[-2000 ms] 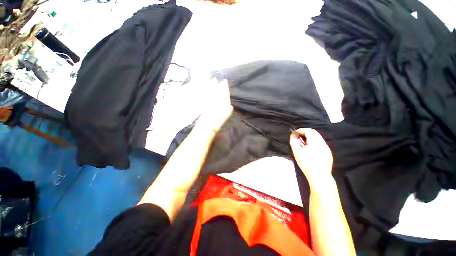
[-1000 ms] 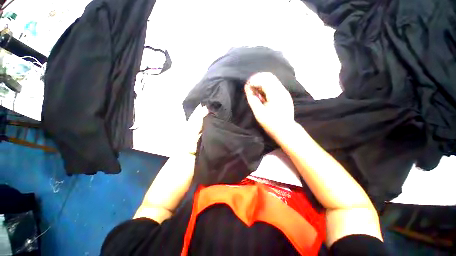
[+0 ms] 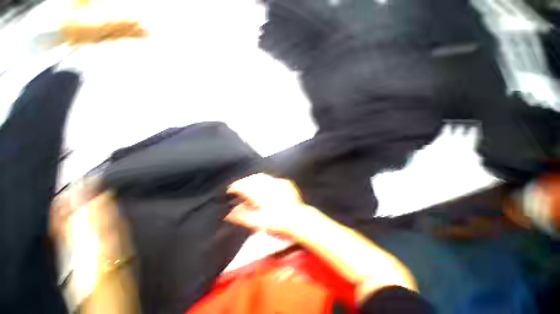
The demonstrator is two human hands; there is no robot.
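The view is blurred. A black garment (image 3: 178,162) lies spread in front of me, partly on the white table and down towards my lap. My left hand (image 3: 83,205) is at its left edge, badly blurred, so its grip is unclear. My right hand (image 3: 267,199) is over the right part of the cloth, with fingers bent and thumb below them. No tool can be made out in it.
A large black garment pile (image 3: 368,80) lies on the right and joins the cloth in front. A black stack (image 3: 24,147) is at the left edge. The white table (image 3: 184,80) is behind. A red-orange apron (image 3: 276,285) covers my lap. A blurred orange shape (image 3: 543,199) is far right.
The view has turned to the right. The bunched garment now lies flatter and spread out. My hands have moved apart, my left hand to the cloth's left edge.
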